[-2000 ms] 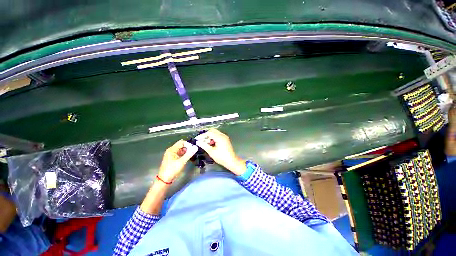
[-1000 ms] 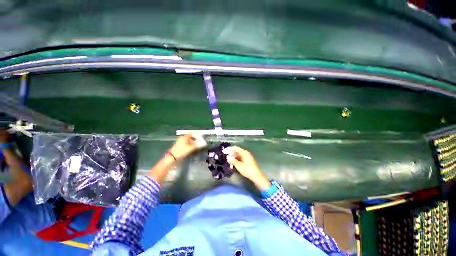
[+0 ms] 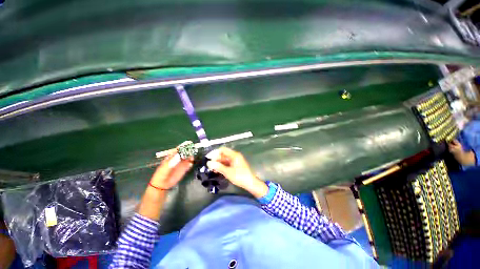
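My left hand [image 3: 171,171] holds a small circuit board [image 3: 187,150] with green and whitish spots at its fingertips, above the near part of the belt. My right hand [image 3: 230,167] is just right of the board, over the upper edge of a pile of small black components [image 3: 210,177]. Its fingertips carry white coverings and are pinched together. Whether they hold a part cannot be seen. The pile lies on the rounded near edge of the green conveyor belt [image 3: 316,144].
A clear plastic bag [image 3: 79,215] of dark parts lies at left. Another board [image 3: 345,95] is on the belt. Loaded trays [image 3: 436,213] [image 3: 437,116] and an open cardboard box [image 3: 339,206] are at right. Another person's hand [image 3: 462,153] shows at the right edge. A guide rail [image 3: 252,74] crosses beyond.
My left hand now has a circuit board in its fingers; a second ago no board showed there. The right hand remains by the black pile. The camera view has tilted and shifted.
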